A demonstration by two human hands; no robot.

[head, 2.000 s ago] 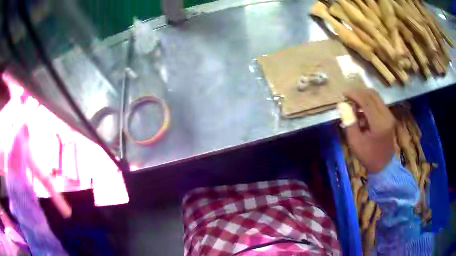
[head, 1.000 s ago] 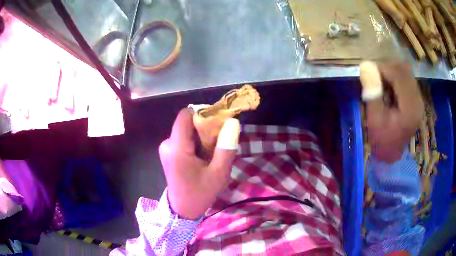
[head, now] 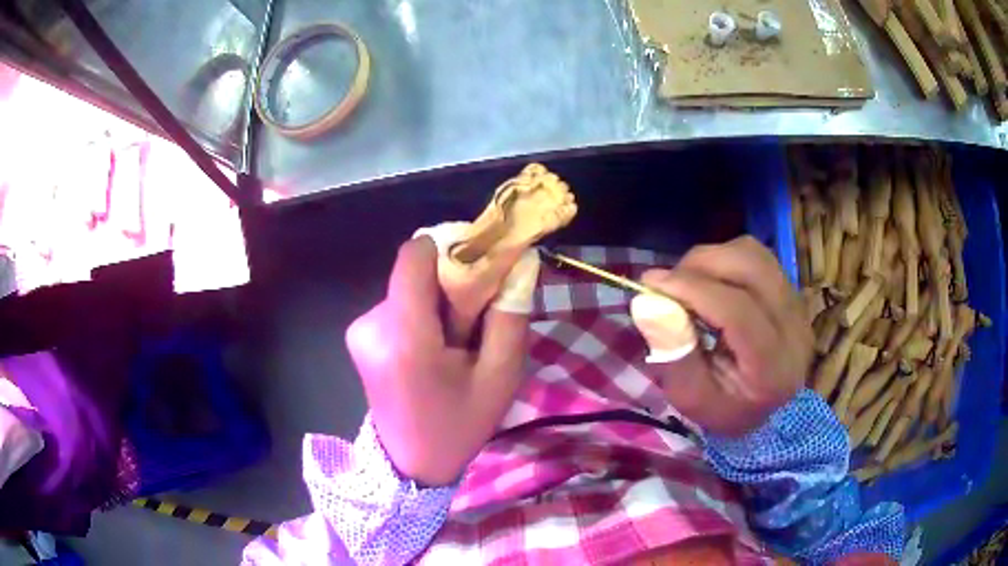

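Note:
My left hand (head: 437,359), with pale wraps on thumb and finger, holds a tan leg part (head: 514,216) above my lap. Its toe end points up and right, with dark strap-like lines on the foot; the rest is hidden in the hand. My right hand (head: 730,337), thumb wrapped in white, holds a thin brush or pointed stick (head: 602,273). The stick's dark tip is close beside the foot part, near my left thumb; whether it touches is unclear.
A blue tote (head: 787,210) of leg parts is at right. On the metal bench (head: 486,77) are a tape roll (head: 356,94), a cardboard pad (head: 763,83) with two small white cups (head: 721,29), and stacked leg parts (head: 940,44). A person's purple sleeve shows at left.
My right hand has come from near the cardboard and tote to the leg part, now showing the stick. My left hand came into view holding the part and has stayed nearly still since.

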